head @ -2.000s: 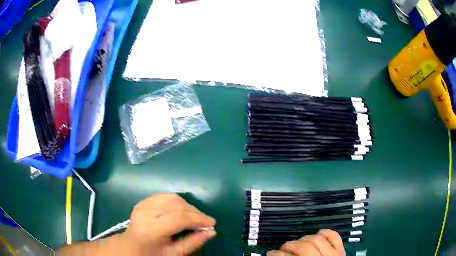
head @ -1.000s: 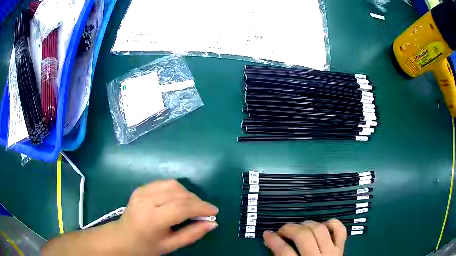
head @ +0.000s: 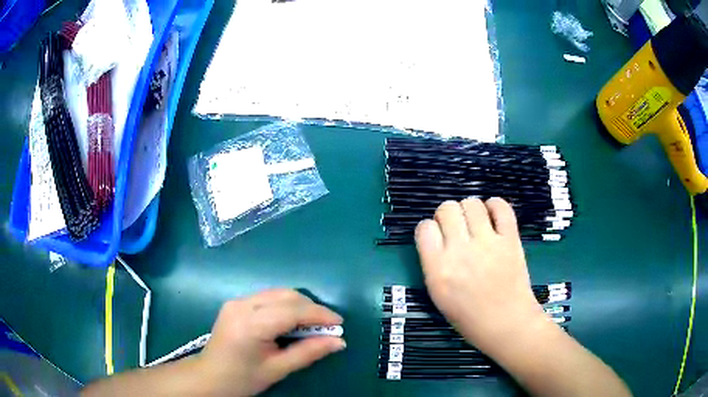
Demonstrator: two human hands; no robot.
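My left hand [head: 268, 337] pinches the end of a white printed marker strip [head: 318, 331] between thumb and fingers; the strip trails out to the left behind the hand. My right hand [head: 473, 256] lies with its fingertips on the lower part of the upper pile of black wires [head: 466, 170], which has white markers at the right end. Whether it grips a wire cannot be told. The lower row of black wires [head: 442, 360] has white markers at both ends and is partly covered by my right forearm.
A clear bag with white pieces [head: 241, 186] lies left of the wires. A white sheet in plastic [head: 349, 70] lies behind. Blue trays [head: 116, 194] with black and red wire bundles stand left. A yellow heat gun [head: 640, 101], a small white piece [head: 574, 58] and crumpled film [head: 570, 29] are right.
My right hand has moved up from the lower row of wires to the upper pile. My left hand still holds the strip, with more of its printed end showing. The camera view has shifted slightly.
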